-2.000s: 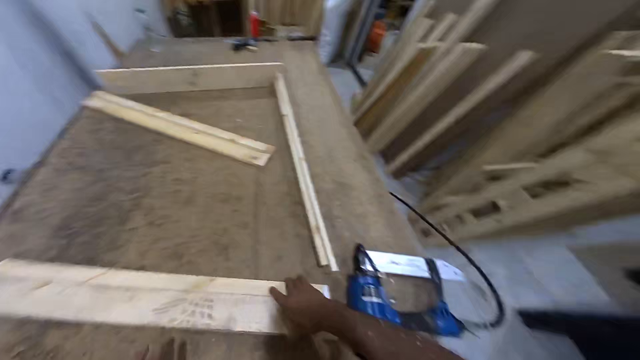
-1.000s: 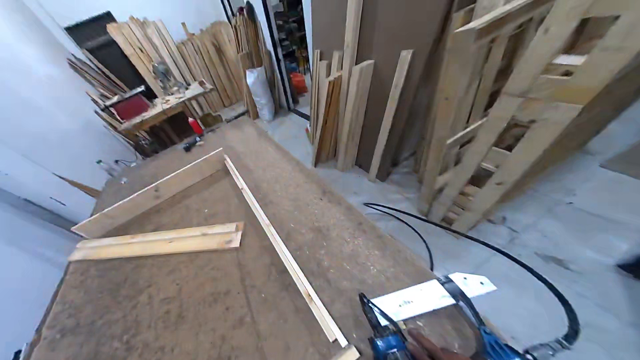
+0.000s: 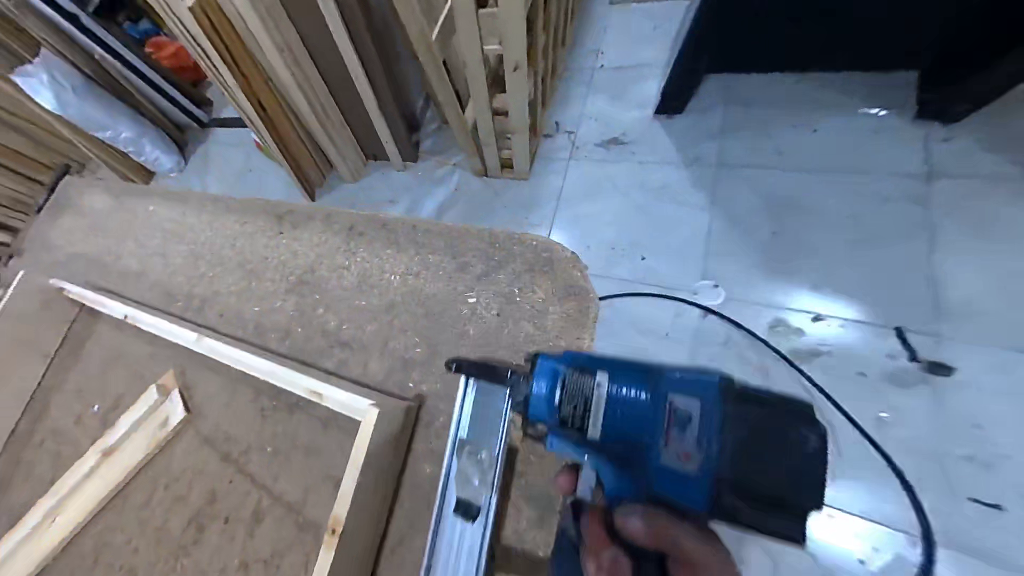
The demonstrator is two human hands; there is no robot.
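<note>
My right hand (image 3: 640, 536) grips the handle of a blue and black pneumatic nail gun (image 3: 632, 424), held over the corner of the worktable, its nose pointing left. Beneath the nose lies a metal strip or rail (image 3: 472, 480), its exact kind unclear. Left of it, thin wood strips (image 3: 232, 356) meet at a corner on the brown table (image 3: 448, 280). A pale wooden board (image 3: 96, 472) rests at an angle inside that corner. My left hand is out of the frame.
A black air hose (image 3: 768, 344) curves past the table's rounded corner over the tiled floor (image 3: 640, 216). Lumber (image 3: 296, 88) and a wooden pallet (image 3: 504, 88) stand beyond the table. Black furniture (image 3: 800, 40) is at the top right, and a filled plastic sack (image 3: 100, 108) at the top left.
The nail gun lay on the table two seconds ago; now my right hand holds it up. The hand on the wooden board then has left it. The view has swung right.
</note>
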